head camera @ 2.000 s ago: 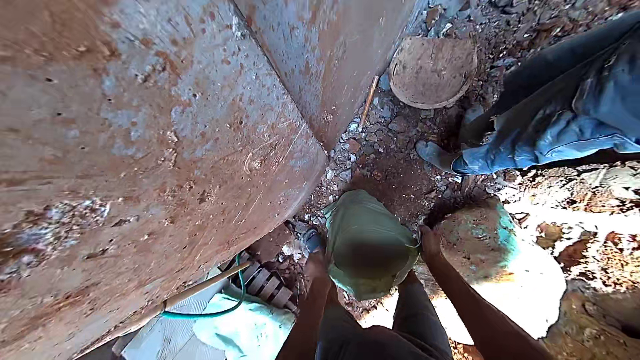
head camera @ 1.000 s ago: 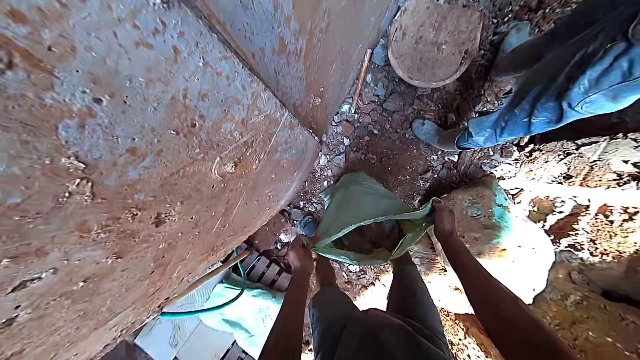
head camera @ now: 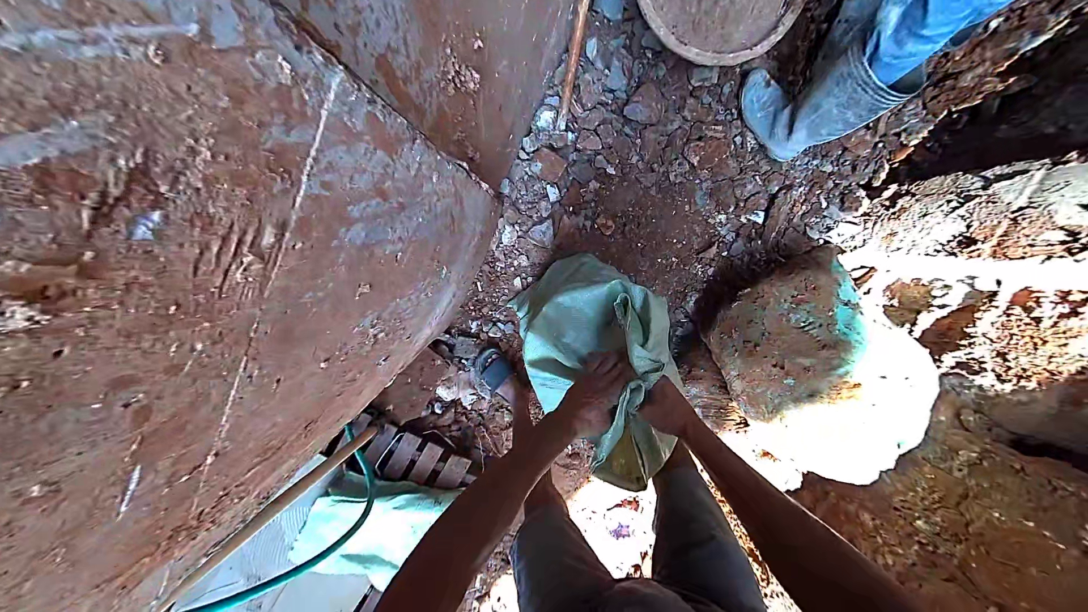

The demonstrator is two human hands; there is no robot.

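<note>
A green woven sack point(head camera: 561, 314) stands on the rubble-covered ground between my legs and the rock wall. Its mouth is bunched into folds on the near side. My left hand point(head camera: 599, 395) lies over the top of the sack, and its fingers are partly hidden against the cloth. Close beside it, my right hand point(head camera: 665, 406) grips the gathered fabric at the right. What the sack holds is out of sight.
A large rock face point(head camera: 280, 280) rises at left. A boulder point(head camera: 782, 340) sits at right. Another person's rubber boot point(head camera: 816, 106) stands near a round, shallow basin point(head camera: 722, 25). A wooden pole point(head camera: 272, 510) and green hose point(head camera: 344, 531) lie lower left, by a pale sack point(head camera: 391, 518).
The sack's mouth was held wide between my hands a second ago; now it is gathered together. My left hand has moved right, onto the sack beside my right hand. The view has moved closer.
</note>
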